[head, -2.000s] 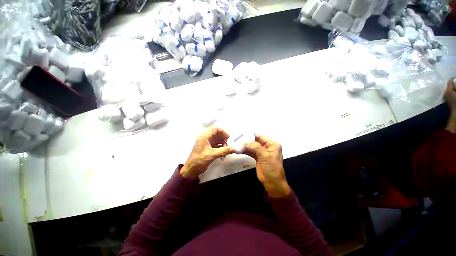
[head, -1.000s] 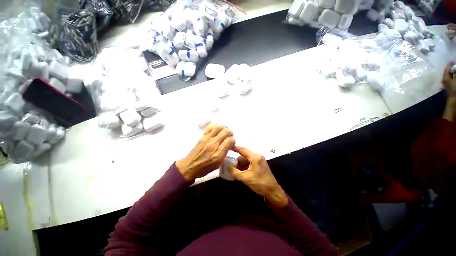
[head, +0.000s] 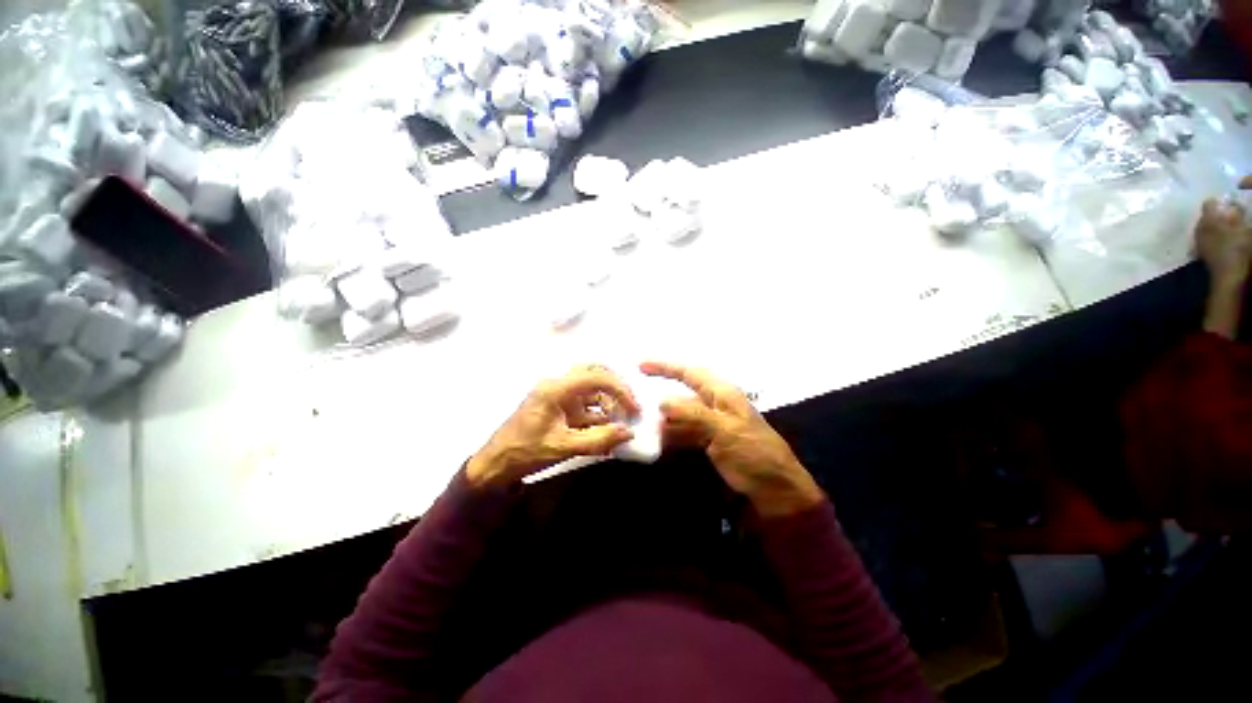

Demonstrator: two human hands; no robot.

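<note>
A small glossy white case [head: 641, 435] is held between my two hands at the bench's front edge. My left hand [head: 556, 423] pinches its left side with thumb and fingers. My right hand [head: 728, 433] holds its right side with the fingertips. The fingers cover part of the case, and glare hides its details. Several loose white cases [head: 665, 192] lie on the bench beyond my hands, by the dark strip.
A clear bag of white cases [head: 368, 291] and a dark smartphone [head: 148, 236] are at left. A bag of blue-marked cases [head: 529, 89] is at the rear. An open clear bag [head: 1119, 172] lies right, near another person's hand [head: 1222, 236].
One second ago my left hand was over the top of the case. Now both hands hold it from opposite sides, and the left hand has moved lower.
</note>
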